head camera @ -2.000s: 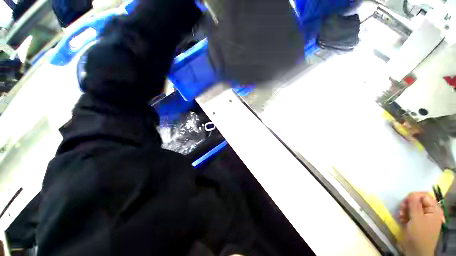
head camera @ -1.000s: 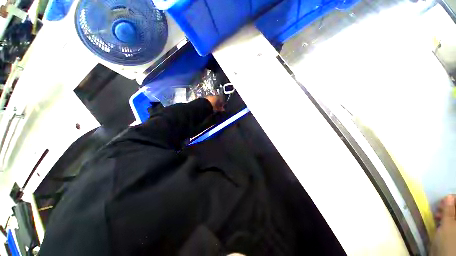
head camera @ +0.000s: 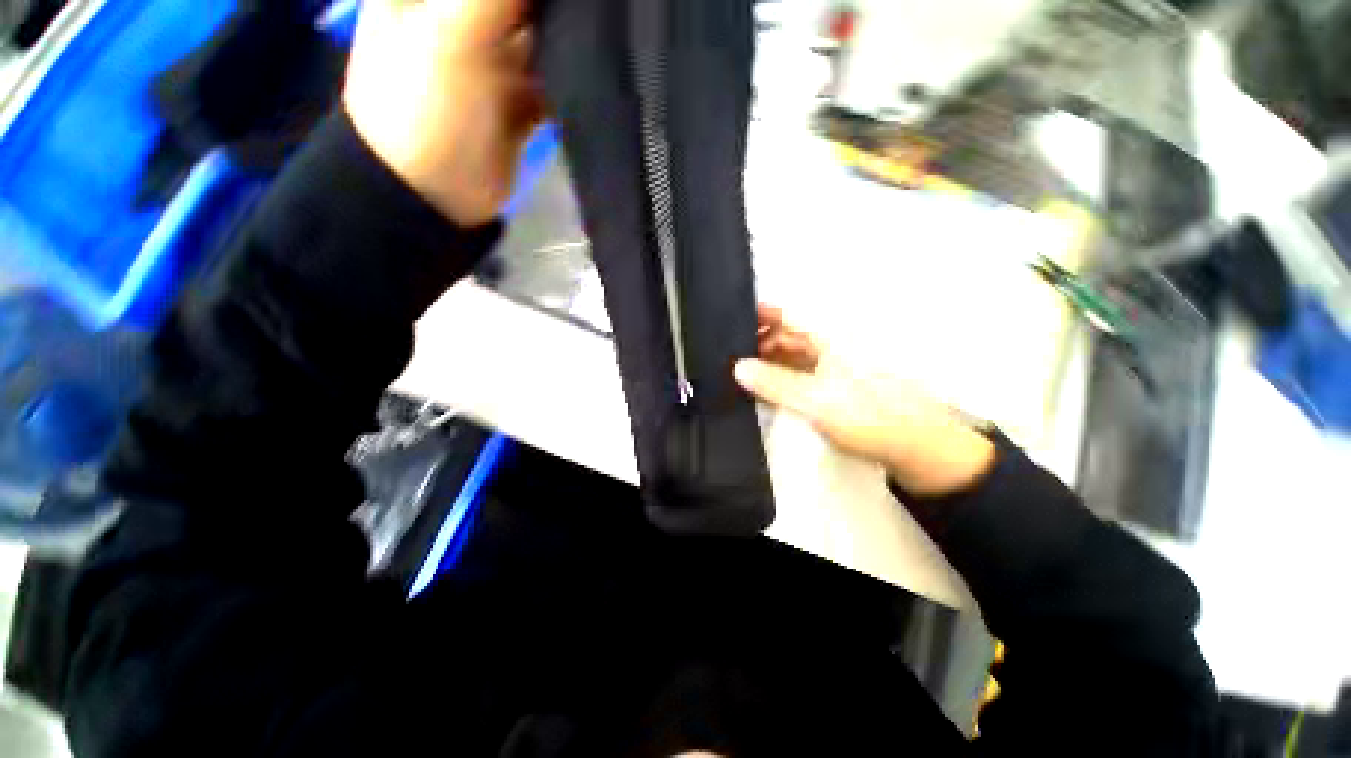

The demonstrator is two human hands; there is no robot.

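A long narrow black zippered panel point(head camera: 711, 296) hangs upright in front of me, with its zipper teeth point(head camera: 658, 178) running down the middle. A small shiny zipper slider point(head camera: 686, 391) shows near its lower end. My left hand point(head camera: 452, 111) is at the upper left of the panel and holds its upper part; the top is cut off by the picture edge. My right hand point(head camera: 867, 400) is at the panel's right edge, thumb and fingers close to it; whether it grips the panel is unclear.
The pale machine bed point(head camera: 919, 282) lies behind the panel, with green-handled snips point(head camera: 1089, 301) at its right. Blue crates point(head camera: 89, 163) with black pieces stand at upper left. A blurred blue fan point(head camera: 52, 415) is at far left. A small blue bin point(head camera: 1311, 363) is at far right.
The view has swung right. My left hand has left the plastic-filled blue bin and is now raised with the black panel. My right hand has moved from the bed to the panel's edge.
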